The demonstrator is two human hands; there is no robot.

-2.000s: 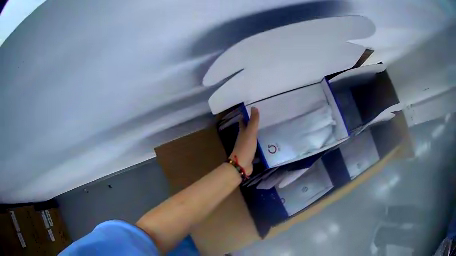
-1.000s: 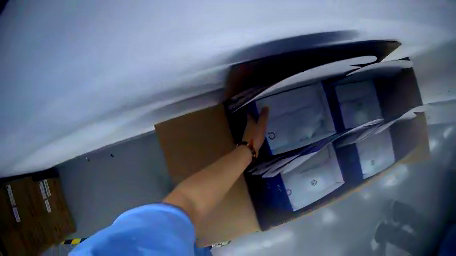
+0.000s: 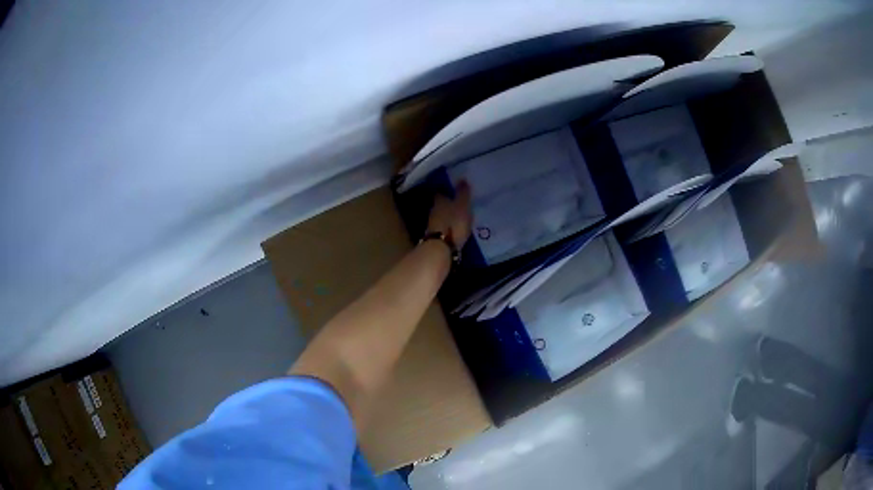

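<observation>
An open blue retail box (image 3: 526, 196), white inside, sits in the upper left of a brown shipping carton (image 3: 383, 335). A whitish inner bag with a small round mark lies in it. Its white lid flap (image 3: 546, 100) stands up along the far side. My left hand (image 3: 452, 218) reaches in from the lower left and grips the box's left wall, fingertips at the top edge; its outer fingers are hidden. Other open blue boxes sit beside it (image 3: 660, 153), in front (image 3: 584, 311) and at front right (image 3: 706, 247). My right hand is out of view.
A large white covered surface (image 3: 191, 144) lies behind the carton. Brown cartons with white labels (image 3: 72, 426) stand at the lower left. Grey floor (image 3: 613, 421) shows in front. Part of a person's legs or shoes may show at the lower right, blurred.
The held box has gone down from above the others into the carton, and its lid flap now stands steeper. My left hand stays at its left wall. The view has shifted slightly.
</observation>
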